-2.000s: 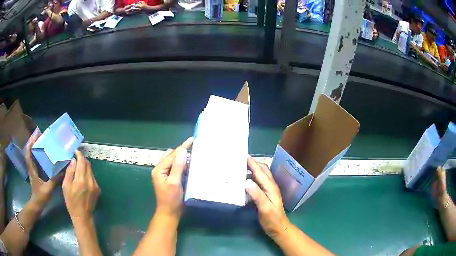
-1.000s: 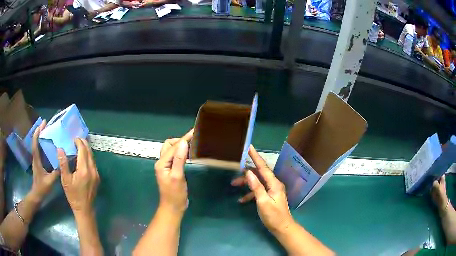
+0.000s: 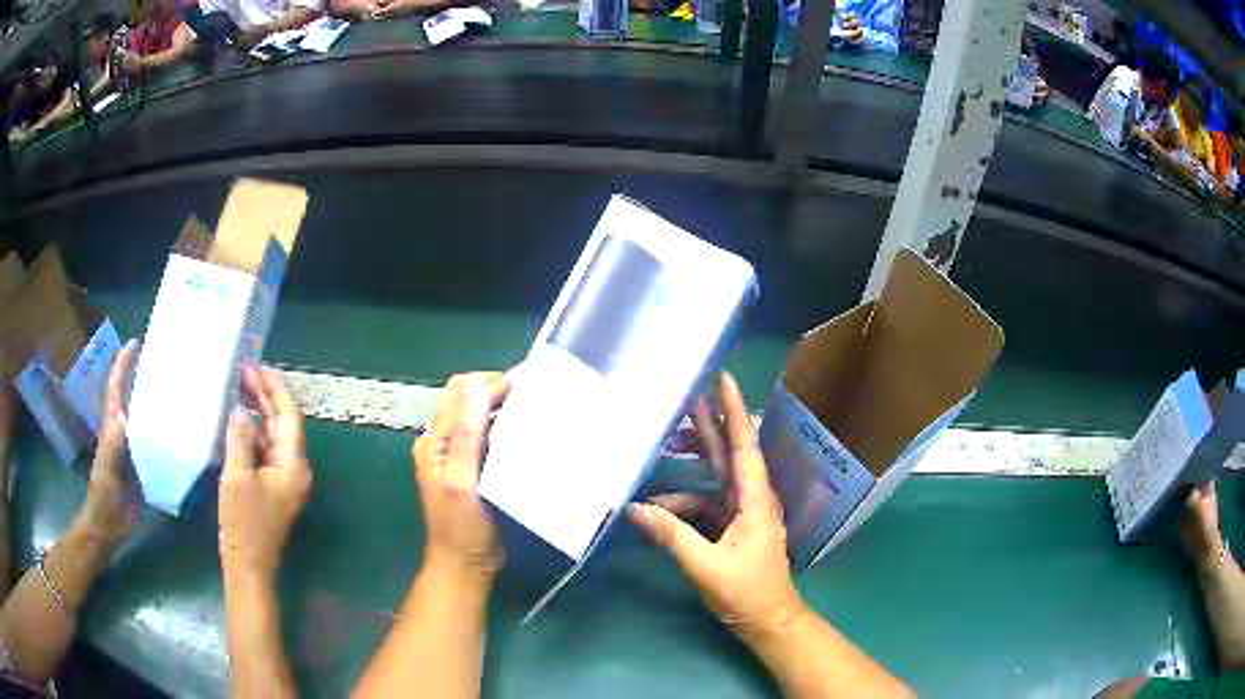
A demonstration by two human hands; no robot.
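Note:
A white printed carton (image 3: 574,410) is held tilted in front of me, its front panel with a dark grey cylinder-like picture facing up. A thin flap sticks out at its lower end, toward me. My left hand (image 3: 462,471) grips the carton's lower left edge. My right hand (image 3: 731,526) is at its lower right side, fingers spread; the thumb is near the edge, and contact is hard to tell. A standing open carton (image 3: 822,478) is on the bench to the right of my right hand, brown inside showing, lid flap up.
A chipped white post (image 3: 942,150) rises behind the standing carton. A pale metal strip (image 3: 362,397) edges the green worktop (image 3: 956,587). At left, another person's hands hold a carton (image 3: 191,369). At right, a hand holds another carton (image 3: 1154,464). People sit across the dark conveyor.
The carton in my hands has turned from its open brown end to its picture panel, with the flap now toward me. The left neighbour's carton has turned too, its brown flap now up.

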